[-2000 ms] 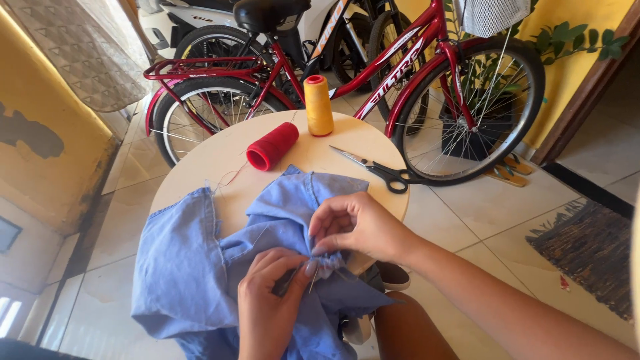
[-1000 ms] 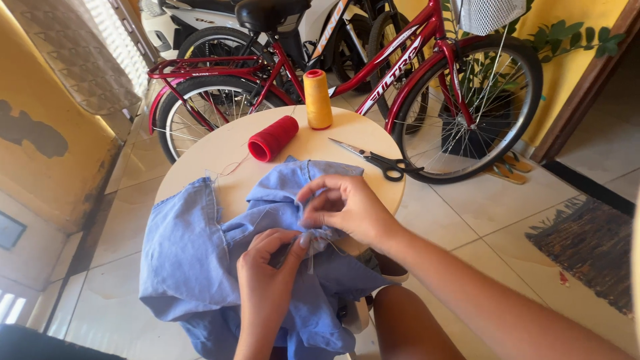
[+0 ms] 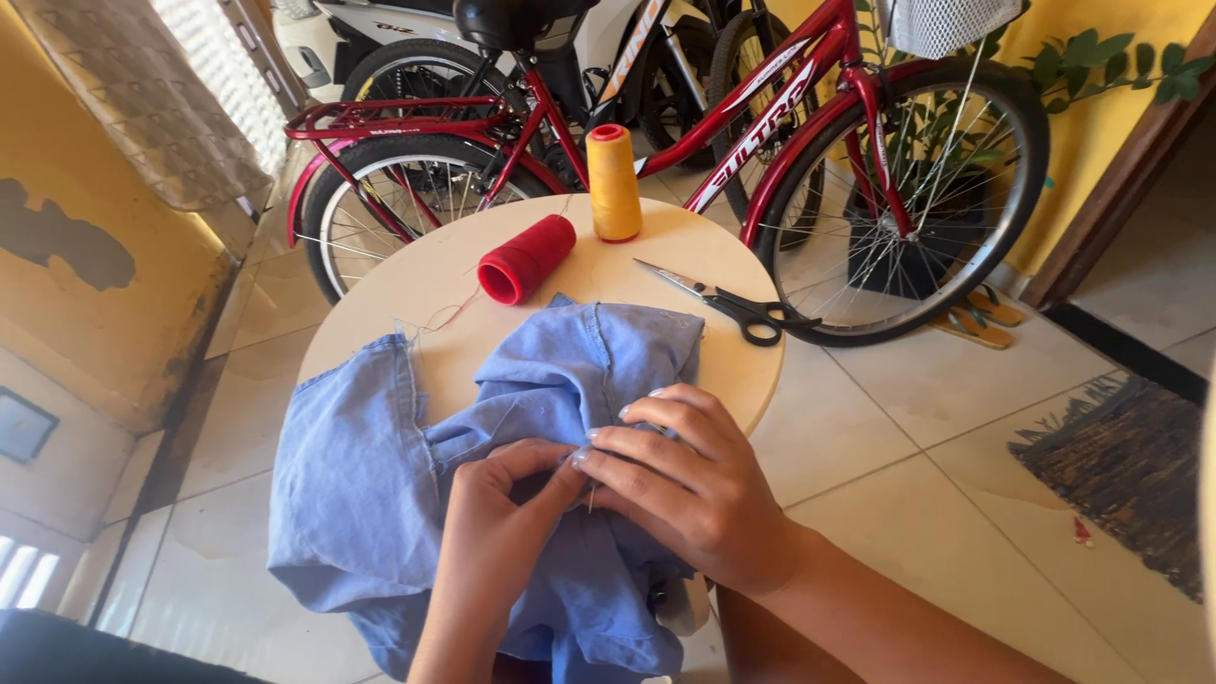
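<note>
A blue cloth garment (image 3: 361, 465) with visible seams and frayed edges is spread over a round cream table (image 3: 446, 249) and hangs off its near side. My left hand (image 3: 508, 503) pinches the cloth between thumb and forefinger. Against it, my right hand (image 3: 689, 484) has its fingertips at the same spot, the fingers bent over the fabric. A thin, light-coloured thing, perhaps a needle or thread, shows just below the fingertips. What exactly the right fingers grip is hidden. Beyond the cloth lie a red thread cone (image 3: 541, 255) on its side and black-handled scissors (image 3: 736, 306); a yellow thread cone (image 3: 614, 185) stands upright.
A red bicycle (image 3: 665, 142) stands close behind the table, with a white motorcycle (image 3: 408, 24) and another bicycle beyond. On the tiled floor at the right are sandals (image 3: 978, 321) and a dark woven rug (image 3: 1126, 470). A potted plant (image 3: 898, 237) is behind the front wheel.
My right hand, raised slightly off the cloth one second ago, is down against my left fingertips. My left hand keeps its pinch on the cloth.
</note>
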